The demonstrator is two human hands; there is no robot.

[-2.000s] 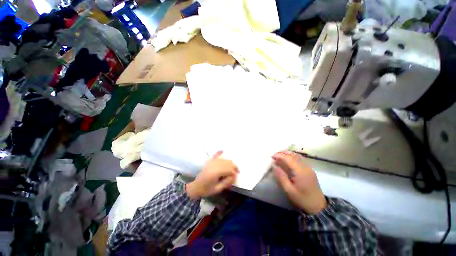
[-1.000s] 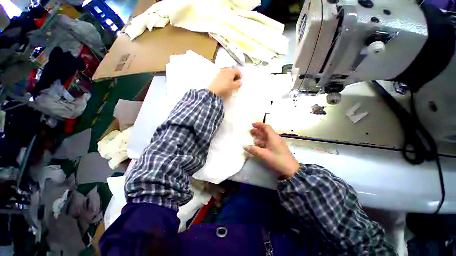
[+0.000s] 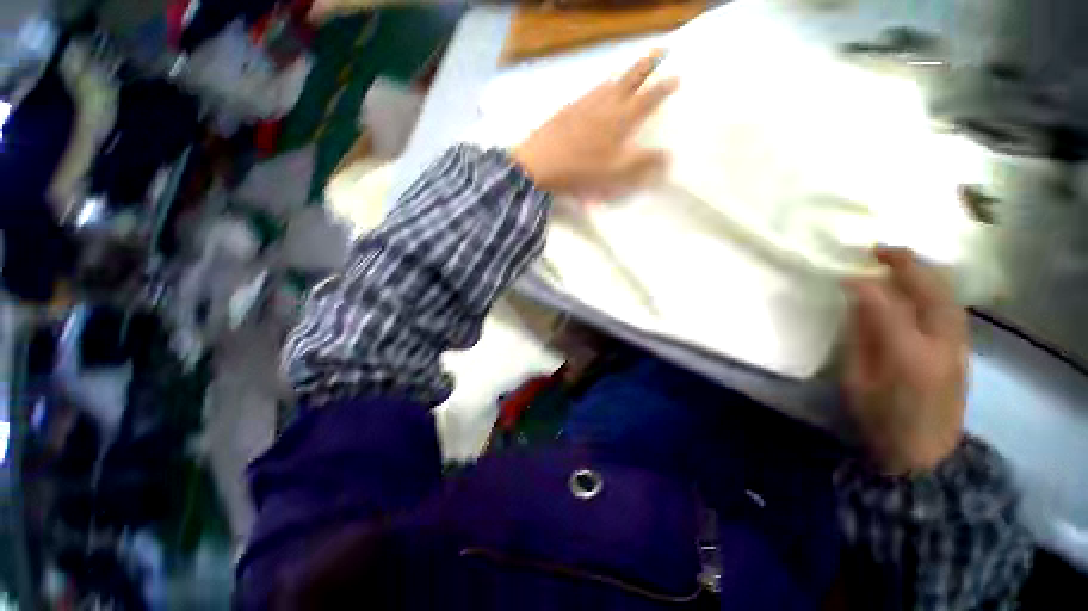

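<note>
A large cream fabric panel (image 3: 740, 179) lies on the pale sewing table, wrinkled and partly overexposed, reaching to the front edge. My left hand (image 3: 597, 131) lies on its left part with the fingers apart. My right hand (image 3: 909, 352) is at the panel's right edge, blurred, with the fingertips at the cloth; whether it pinches the cloth cannot be told. The sewing machine's needle area (image 3: 984, 137) is blurred at the upper right, beyond the panel.
The white table edge (image 3: 1038, 418) runs down at the right. Brown cardboard (image 3: 585, 30) is at the top. White cloth (image 3: 489, 382) hangs below the table edge. Grey cloth pieces (image 3: 245, 322) and dark items are at the left beside the green floor (image 3: 346, 90).
The view has shifted, and the machine now sits further right and mostly out of frame. The panel is spread wider towards the right. My hands are further apart, the right one at the panel's right edge.
</note>
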